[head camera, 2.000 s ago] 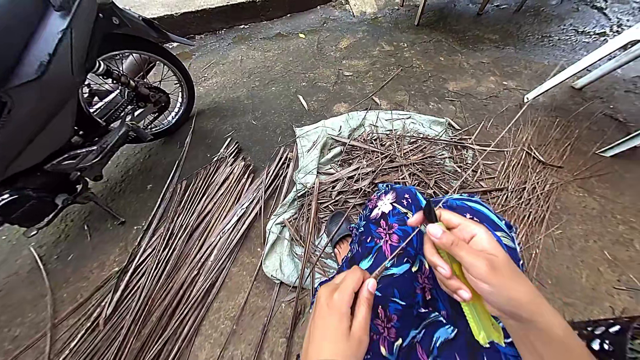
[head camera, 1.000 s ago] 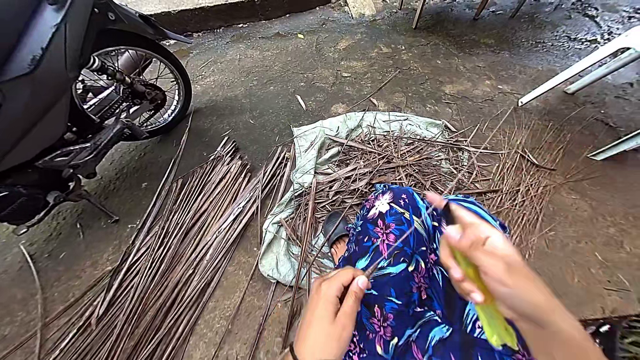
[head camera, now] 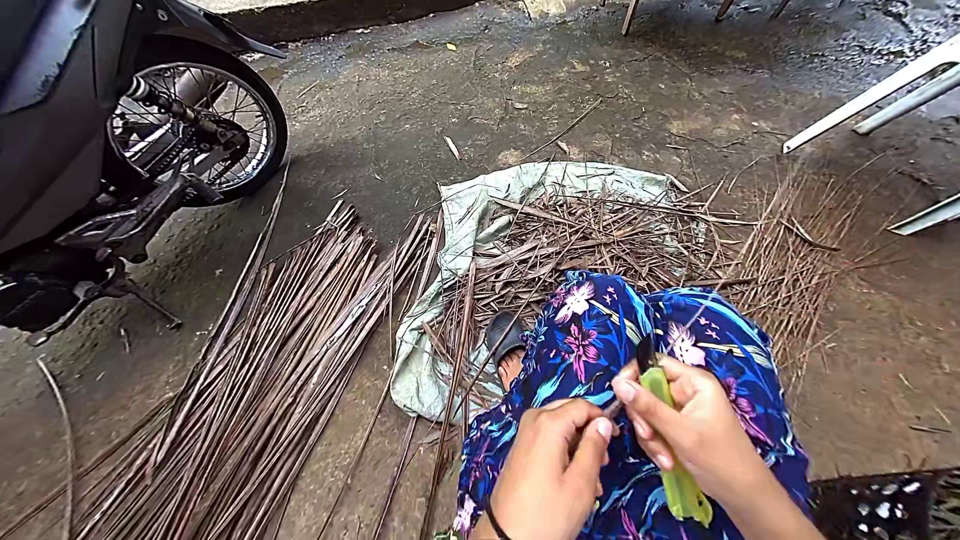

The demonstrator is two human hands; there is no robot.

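My right hand [head camera: 686, 427] grips a small knife by its yellow-green handle [head camera: 681, 480], its dark blade [head camera: 646, 352] pointing up over my lap. Close beside it, my left hand [head camera: 555, 469] pinches a thin brown dried leaf strip [head camera: 613, 409], which runs up toward the knife. Both hands are over blue floral cloth [head camera: 581, 337] on my knees. Beyond my knees, a pale woven sack [head camera: 469, 217] lies under a heap of short dry scraps [head camera: 570, 240]. Thin stripped sticks [head camera: 795, 262] lie to its right. Long dried leaf strips [head camera: 292, 367] form a pile at left.
A motorcycle's rear wheel [head camera: 202, 127] and side stand [head camera: 154, 304] are at the upper left. White chair legs [head camera: 870, 97] reach in from the right. A sandalled foot [head camera: 510, 352] rests at the sack's near edge. The concrete floor [head camera: 375, 120] looks damp in places.
My right hand with the knife has come down and in, close beside my left hand, after being farther off a second ago. The left hand still pinches the strip.
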